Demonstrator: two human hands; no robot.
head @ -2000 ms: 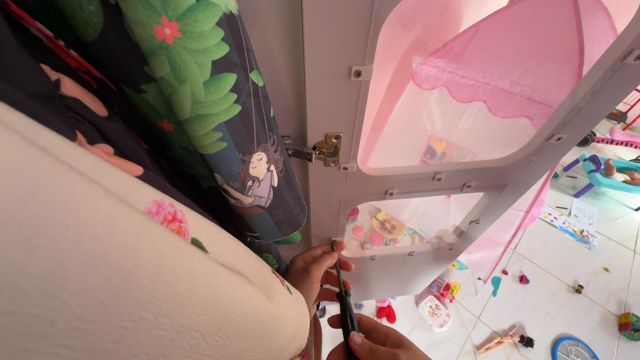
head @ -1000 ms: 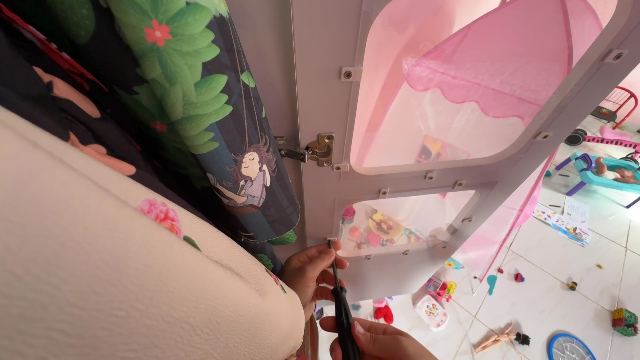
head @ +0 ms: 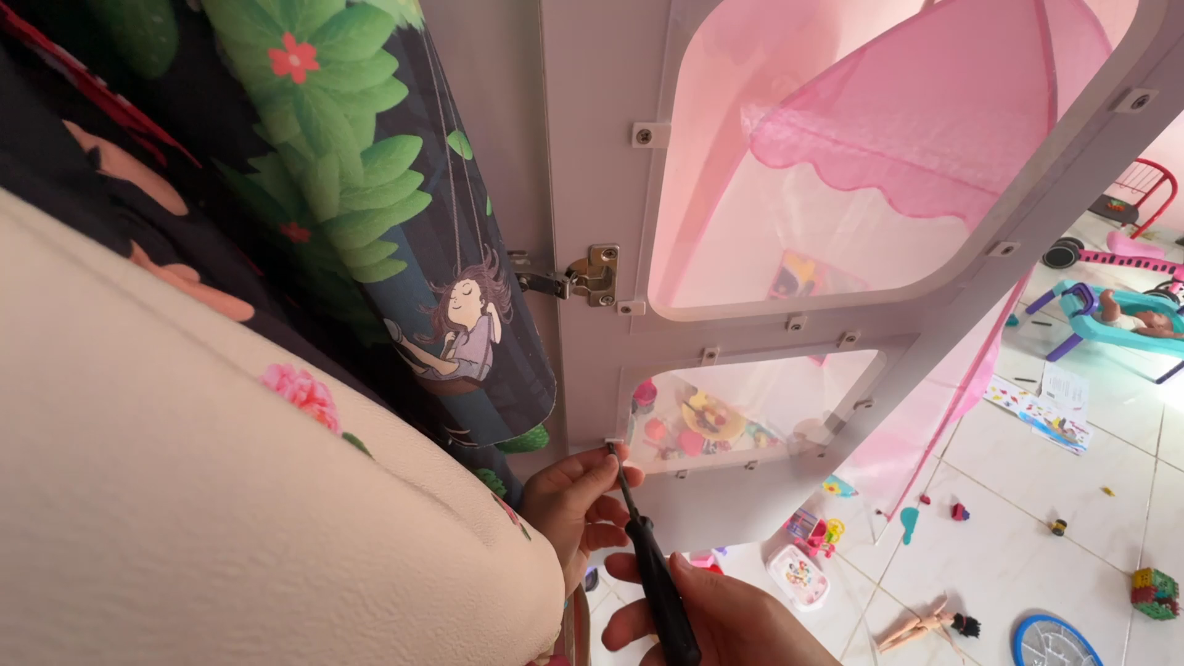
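My right hand grips the black handle of a screwdriver. The screwdriver's shaft runs up to a small clip at the lower left corner of the door's small clear panel. Beside that corner my left hand has its thumb and fingertips around the shaft near its tip; the tip itself is hard to make out. Similar clips with screws line both panels of the grey-white cabinet door. A metal hinge joins the door at its left edge.
Printed fabric hangs left of the door. Behind the large panel stands a pink play tent. On the tiled floor lie a doll, a blue-rimmed round toy, a toy cube, papers and a turquoise doll seat.
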